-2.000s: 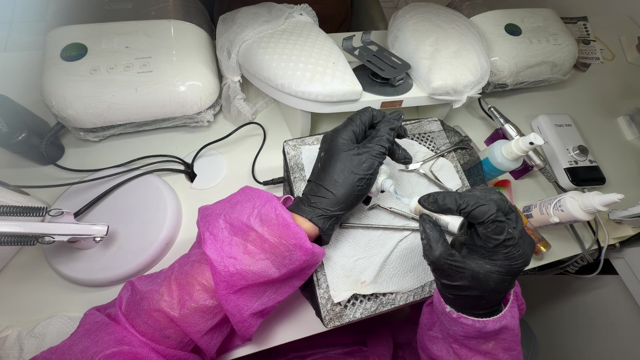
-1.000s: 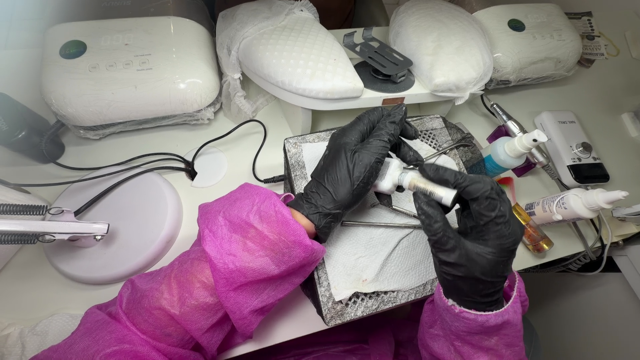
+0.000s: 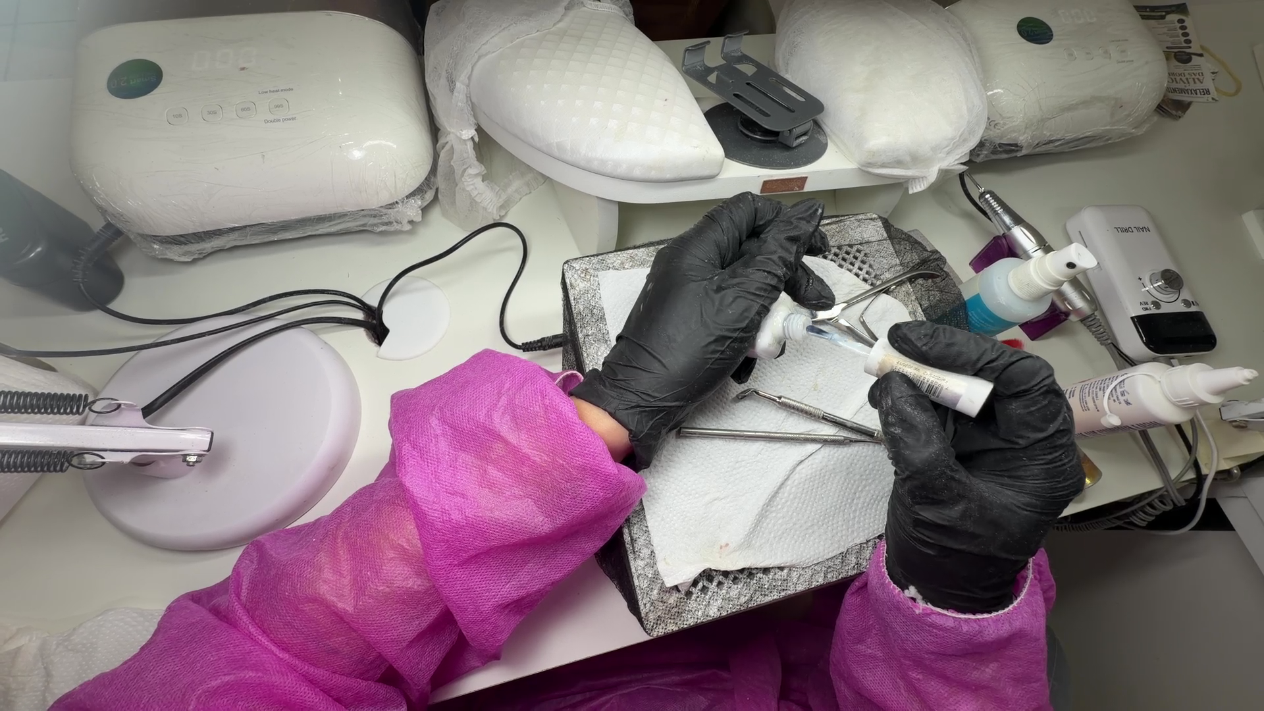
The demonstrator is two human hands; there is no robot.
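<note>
My left hand [image 3: 726, 296], black-gloved, holds a small white bottle [image 3: 775, 328], mostly hidden by its fingers. The white cap [image 3: 928, 379] of the bottle is between the thumb and fingers of my right hand [image 3: 973, 454], also gloved; its thin applicator reaches the bottle's mouth. Beneath lies a white paper towel [image 3: 780, 504] on a silvery mesh-topped nail dust collector [image 3: 681, 592]. On the towel rest a metal rod [image 3: 760, 434], a double-ended metal tool [image 3: 810, 412] and metal nippers [image 3: 879, 291].
Beyond stand wrapped nail lamps [image 3: 257, 128] [image 3: 1062, 79], padded rests [image 3: 602, 99] [image 3: 879, 89] and a grey phone holder [image 3: 765, 99]. At right are a nail drill unit [image 3: 1141, 281], its handpiece [image 3: 1017, 222], a spray bottle [image 3: 1017, 286] and a white bottle [image 3: 1136, 395]. A lamp base [image 3: 227, 434] and cables are left.
One second ago the cap was against the bottle; now it is drawn off to the right, with the applicator showing. Two seconds ago they were also apart.
</note>
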